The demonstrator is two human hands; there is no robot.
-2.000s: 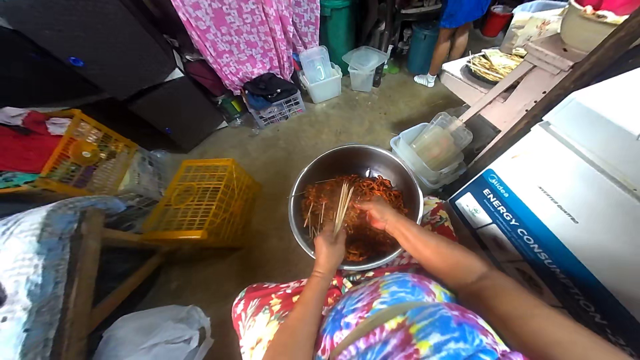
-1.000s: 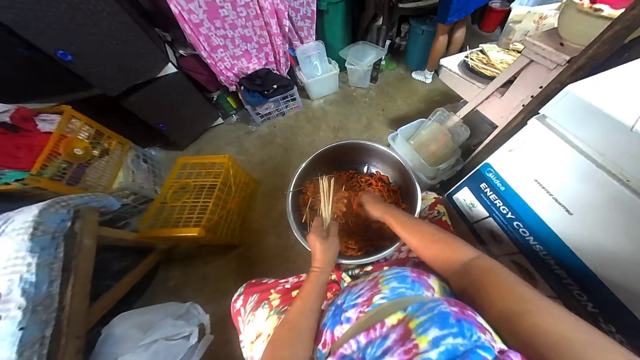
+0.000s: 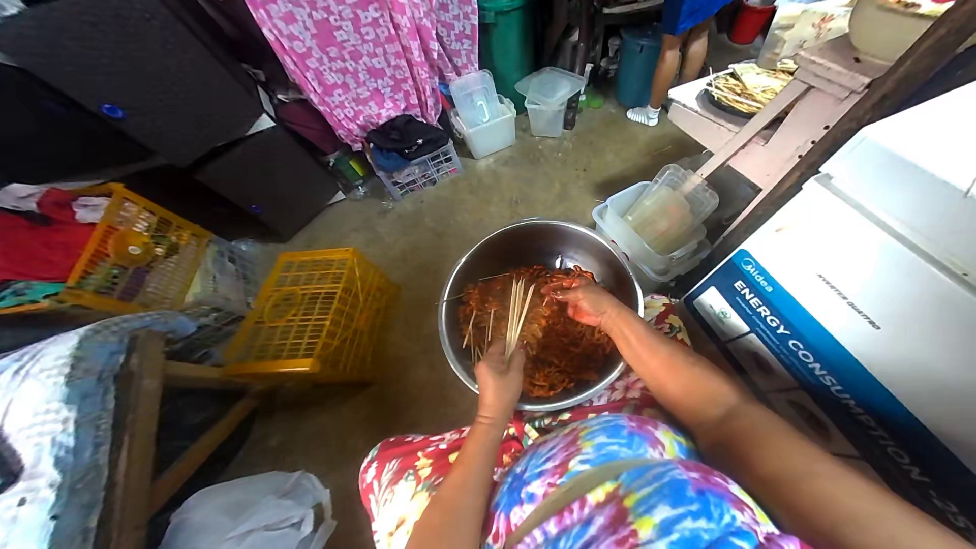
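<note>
A wide metal basin (image 3: 479,263) rests against my lap, holding a heap of red-sauced strips of food (image 3: 560,362), perhaps meat or innards. My left hand (image 3: 499,375) grips a bundle of thin wooden skewers (image 3: 518,309), their upper ends fanned out over the food. Several more skewers (image 3: 471,332) lie at the basin's left side, some with food around them. My right hand (image 3: 583,301), its fingers stained red, is over the food just right of the bundle, fingers bent at some red strips; whether it pinches them is too small to tell.
Nested clear plastic tubs (image 3: 652,229) stand right of the basin, beside a large white Midea appliance (image 3: 877,267). A yellow plastic crate (image 3: 313,313) is on the floor to the left. A white plastic bag (image 3: 248,511) lies lower left. Farther off, a person's legs (image 3: 667,72) show near a pink wooden bench (image 3: 705,114).
My right hand was down in the food one second ago and is now raised above it, with the fingers in sight. My left hand keeps hold of the skewers.
</note>
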